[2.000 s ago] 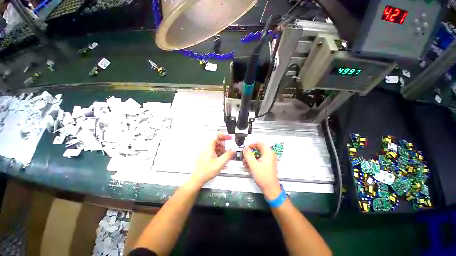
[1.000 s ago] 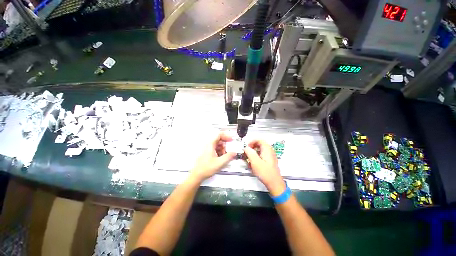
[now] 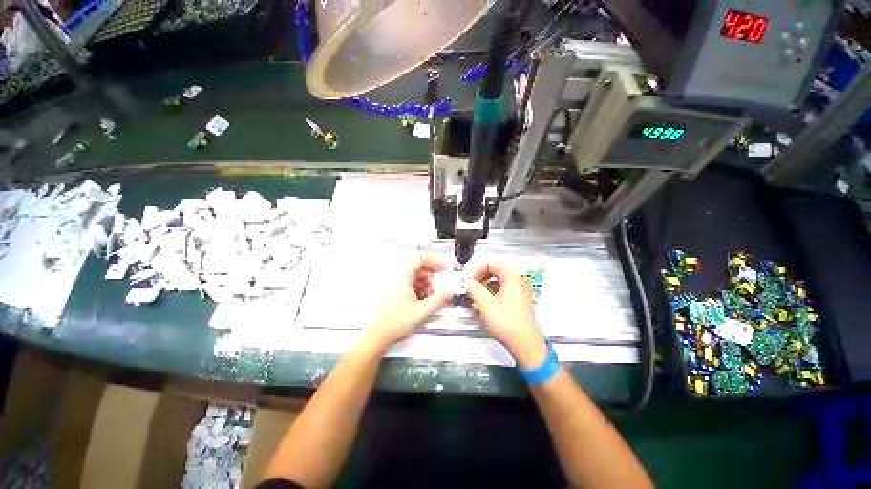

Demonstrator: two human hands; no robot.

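Observation:
My left hand (image 3: 409, 298) and my right hand (image 3: 501, 304) meet under the soldering iron (image 3: 486, 134), which has a teal band. Between my fingertips is a small white housing part (image 3: 447, 283). My left hand holds it from the left. My right fingers pinch at its right side, where a circuit board is mostly hidden by them. The fixture under the iron tip is largely covered by my fingers. Another green circuit board (image 3: 535, 282) lies on the base plate just behind my right hand.
White housing parts (image 3: 229, 248) are heaped at left. A black tray (image 3: 707, 215) holds many boards at right. The fume hood (image 3: 392, 43), temperature controller (image 3: 754, 48) and counter (image 3: 659, 134) stand above. The conveyor (image 3: 258, 115) runs behind; a cardboard box (image 3: 119, 439) sits below left.
The iron has risen from the fixture since the first frame. The white part now shows between my hands. The counter went from 4997 to 4998, and conveyor pieces moved slightly right.

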